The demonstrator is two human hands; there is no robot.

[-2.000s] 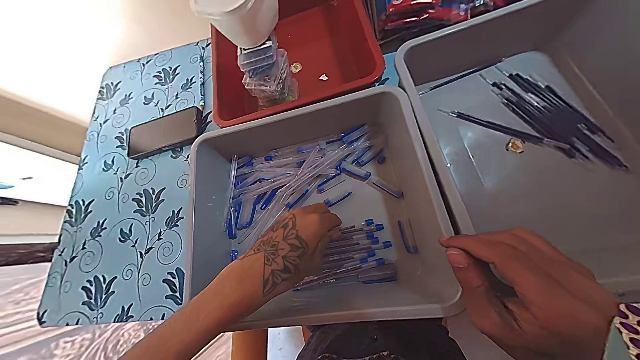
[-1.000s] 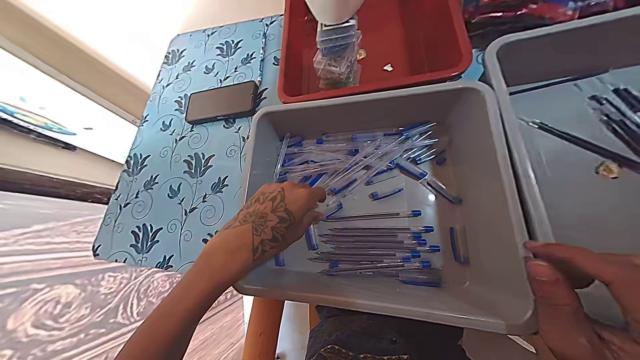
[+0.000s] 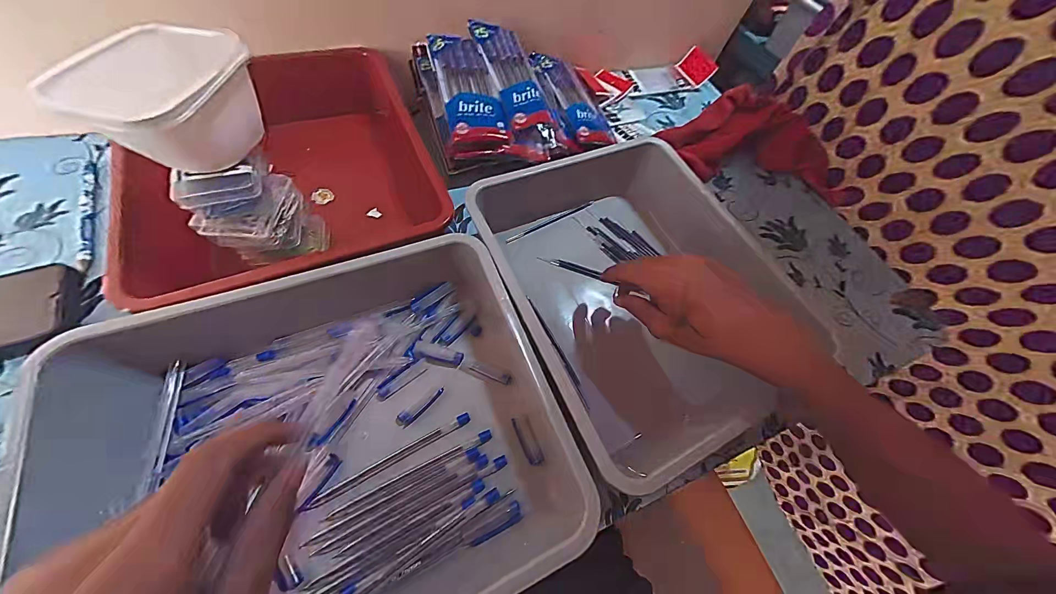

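My right hand (image 3: 701, 313) is over the right grey tray (image 3: 495, 247), its thumb and fingers pinching dark pen refills (image 3: 577, 268). More dark refills (image 3: 619, 239) lie on that tray's floor beyond the fingertips. My left hand (image 3: 247, 503), blurred, is in the left grey tray (image 3: 544, 388) with its fingers curled round clear pen barrels (image 3: 338, 379). Beside it, a row of capless pens with blue end plugs (image 3: 412, 495) lies side by side. Loose clear barrels and blue pen caps (image 3: 437, 355) are heaped behind.
A red tray (image 3: 355, 157) behind holds stacked clear plastic boxes (image 3: 247, 206) and a white plastic tub (image 3: 165, 91). Packs of Brite pens (image 3: 511, 99) lie against the wall. A red cloth (image 3: 751, 140) is at the right; a dark phone (image 3: 33, 301) sits at the left edge.
My right hand has moved from the rim between the grey trays into the right tray and now holds refills. My left hand now grips clear barrels. The view has swung right.
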